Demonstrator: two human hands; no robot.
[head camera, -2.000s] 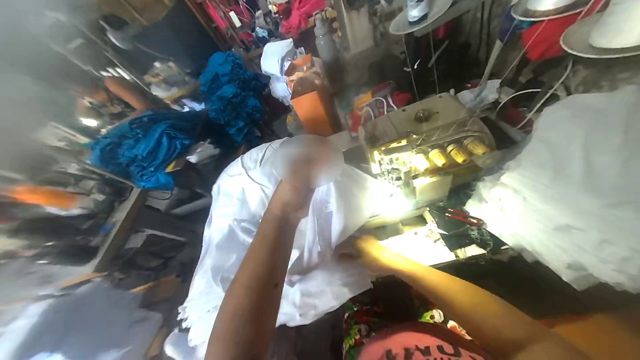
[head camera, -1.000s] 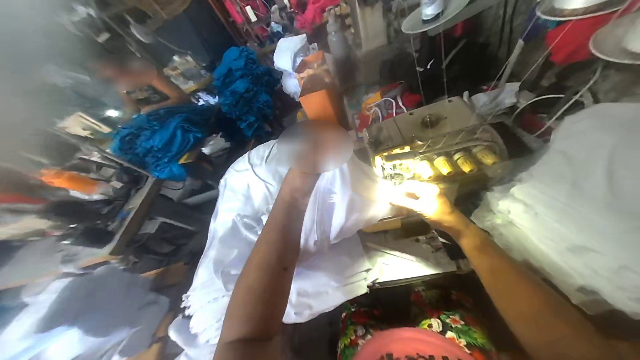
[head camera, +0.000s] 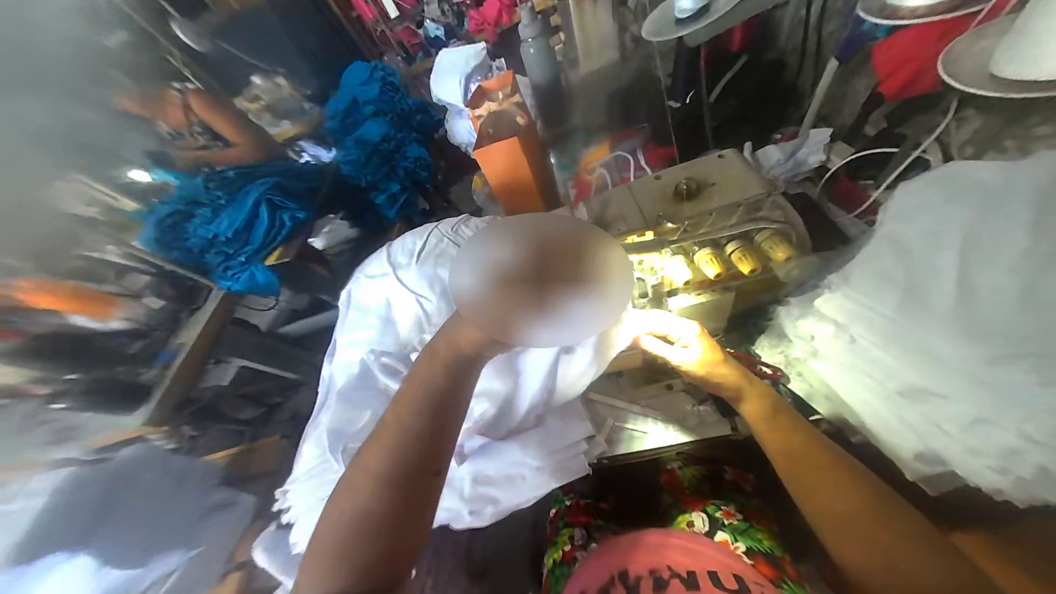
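Note:
White fabric (head camera: 511, 404) lies in a heap in front of me, over the left side of the table of an overlock-type sewing machine (head camera: 693, 198). My left hand (head camera: 528, 289) is over this fabric; a round blur covers it, so its fingers cannot be made out. At the machine's brightly lit needle area, my right hand (head camera: 681, 342) has thumb and fingers pinched on the fabric's right edge. Yellow tension knobs (head camera: 742, 257) line the machine's front, just above that hand. Red-handled scissors or snips (head camera: 759, 365) lie right of my right wrist.
A tall stack of white fabric (head camera: 973, 330) stands at the right. An orange box (head camera: 516, 169) and a grey bottle (head camera: 540, 49) are behind the machine. Blue cloth (head camera: 239, 219) is piled at the left, near another person (head camera: 219, 128). Thread stand discs (head camera: 701, 18) hang over the back.
Two seconds ago my right hand was lower, by the fabric below the needle area; it moved up to the lit area, then slightly down to the fabric's edge. My left hand stays over the fabric.

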